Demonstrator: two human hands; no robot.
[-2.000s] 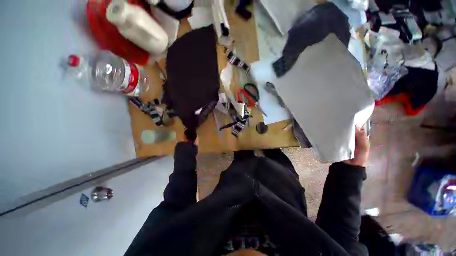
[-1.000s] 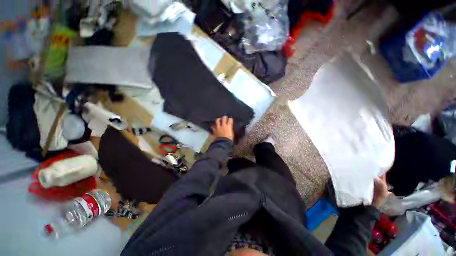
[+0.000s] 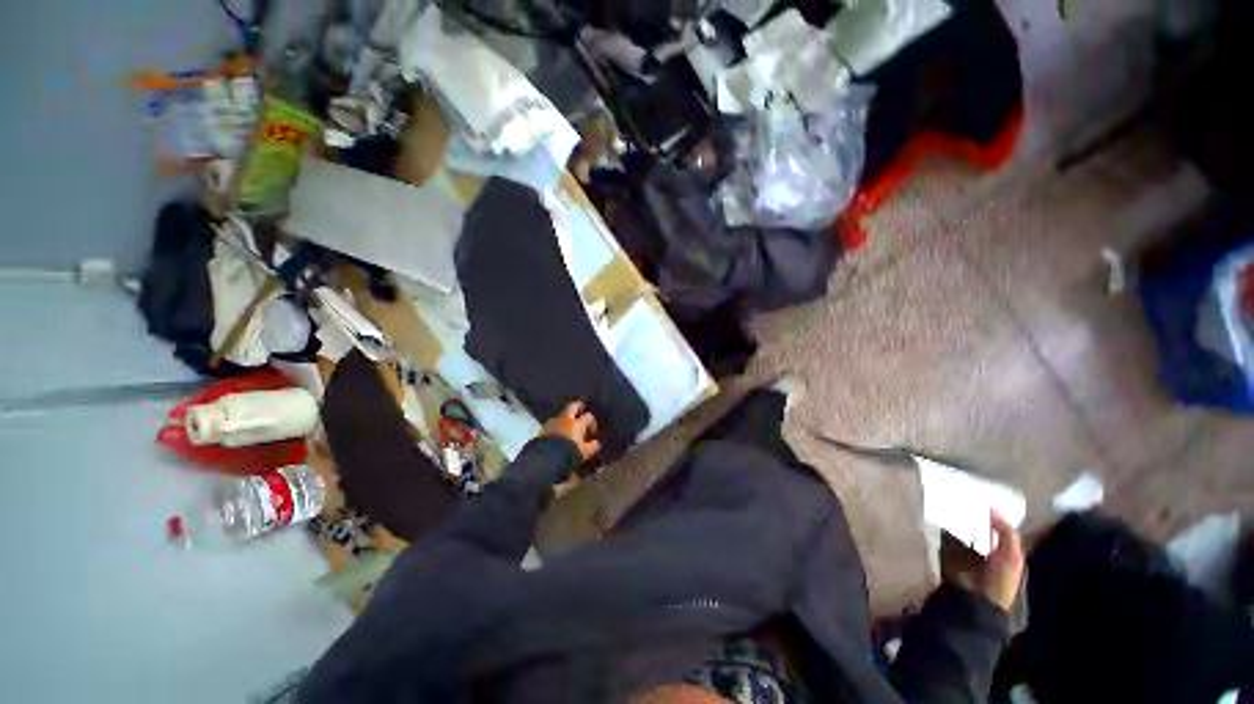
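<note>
A long dark cut panel lies across the wooden table. My left hand rests at its near end; whether the fingers grip it I cannot tell. My right hand is off to the right over the floor and holds a white sheet, seen foreshortened with a thin dark edge running left. A second dark panel lies at the table's left side, with red-handled scissors between the two panels. A pale grey panel lies beyond them.
A plastic bottle and a cream flask on red plastic stand at the left. A clear plastic bag and dark cloth lie beyond the table's right edge. A blue container and a black heap are on the floor at right.
The view has turned from the table toward the right. The pale sheet was lifted off the table and swung right in my right hand; it now shows much narrower. My left hand moved onto the other dark panel.
</note>
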